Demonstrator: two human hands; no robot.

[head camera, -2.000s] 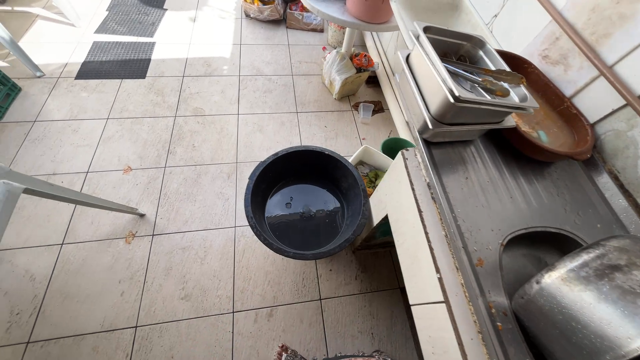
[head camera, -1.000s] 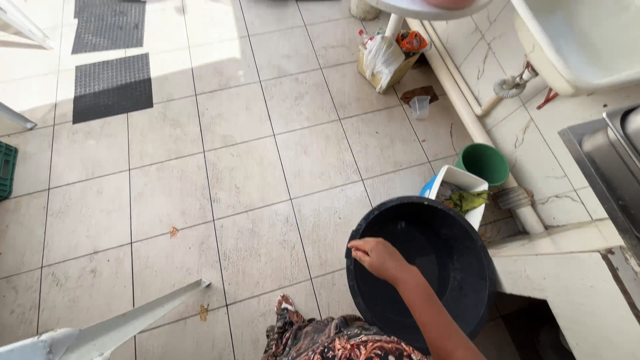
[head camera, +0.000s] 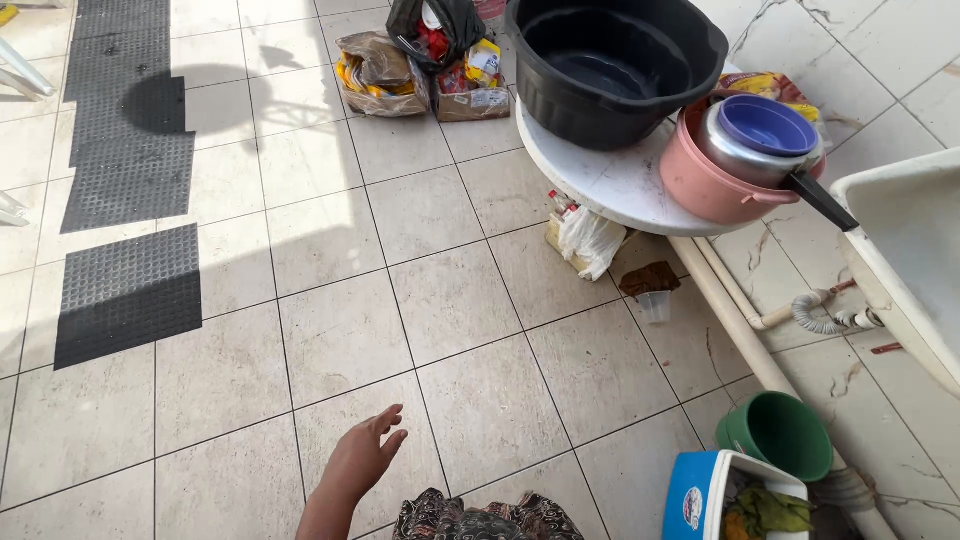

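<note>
My left hand (head camera: 367, 450) reaches over the tiled floor at the bottom, palm down, fingers apart and holding nothing. My right hand is not in view. A large black plastic basin (head camera: 555, 112) rests on a round white table (head camera: 600, 191) at the top right, away from my hand; whether liquid is in it I cannot tell. Beside it on the table, a pink pot (head camera: 701, 184) holds a metal pan (head camera: 724, 157) with a black handle, and a blue-purple bowl (head camera: 769, 127) sits on top of the pan.
At lower right stand a green bucket (head camera: 787, 435) and a blue and white cooler box (head camera: 686, 487) with cloths inside. A white sink (head camera: 907, 277) and pipes (head camera: 735, 315) line the wall. Boxes (head camera: 472, 105) and a white bag (head camera: 592, 240) lie on the floor; dark mats (head camera: 131, 292) are left.
Two seconds ago a black basin holding liquid stood on the floor by the counter; one second ago a hand was at its rim. Now the basin is on the round table. The view has shifted.
</note>
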